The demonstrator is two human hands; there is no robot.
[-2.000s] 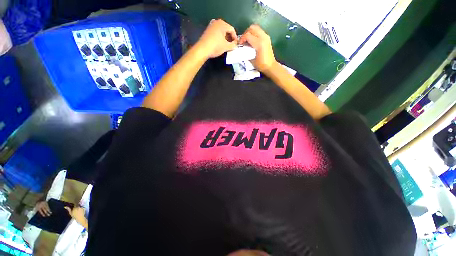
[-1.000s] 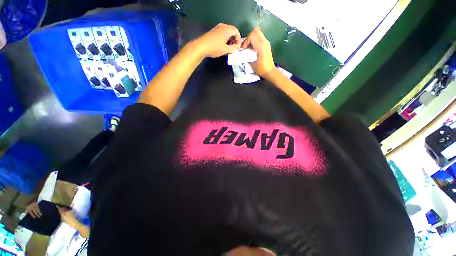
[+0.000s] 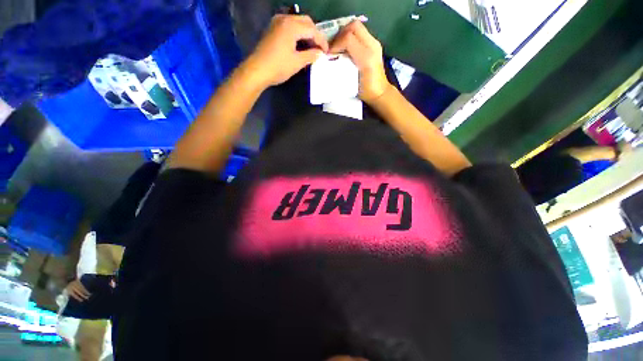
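A white retail box (image 3: pixel 334 79) hangs between my two hands in front of my chest, with a white flap standing out below it. My left hand (image 3: pixel 290 48) pinches its top edge from the left. My right hand (image 3: pixel 362 59) holds the same edge from the right, with fingertips close to the left ones. A pale strip with small print shows just beyond the fingers; I cannot tell if it is part of the box. The inside of the box is hidden.
A blue plastic crate (image 3: pixel 106 130) at left holds white boxes showing black squares, partly covered by a dark blue shape. The green bench (image 3: pixel 451 56) lies ahead right. People are at lower left; an arm (image 3: pixel 592 153) shows at right.
The box has turned, now showing a broad blank white face. Both hands have moved slightly up and left. A dark blue shape has come over the crate, and an arm has appeared at right.
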